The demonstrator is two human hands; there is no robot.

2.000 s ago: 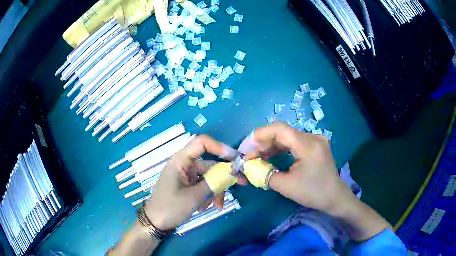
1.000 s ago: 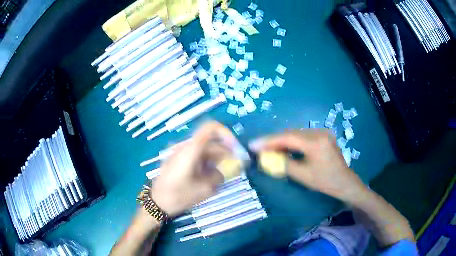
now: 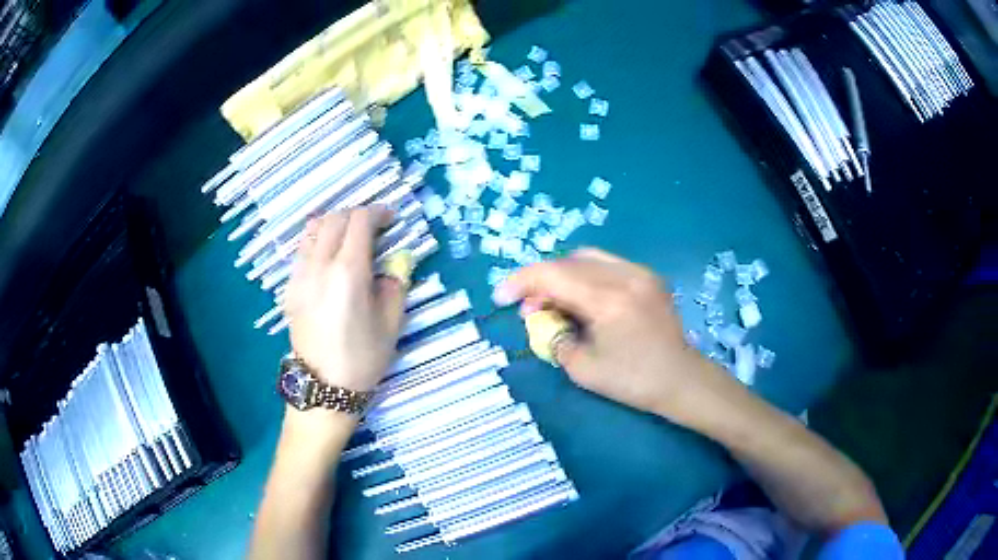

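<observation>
Silvery-white metal shafts lie in a slanting row, an upper group (image 3: 317, 164) and a lower group (image 3: 471, 438). My left hand (image 3: 348, 295) is over the upper group near its lower end, palm down; its fingertips are at the shafts, and whether it grips one cannot be told. My right hand (image 3: 602, 323) is above the mat right of the shafts, index finger extended and thumb in a yellow wrap (image 3: 547, 331); nothing is clearly seen in it. Translucent clear squares (image 3: 514, 219) lie in a large pile beyond my right hand.
A yellow holder or cloth (image 3: 350, 60) is at the far end, with a white strip (image 3: 440, 82) beside it. A smaller pile of squares (image 3: 747, 314) lies right of my right hand. Black trays with shafts stand at left (image 3: 181, 361) and right (image 3: 766, 164).
My hands were together around a small clear piece, then parted. My left hand has moved up and left onto the upper shafts, uncovering the lower group. The view has shifted.
</observation>
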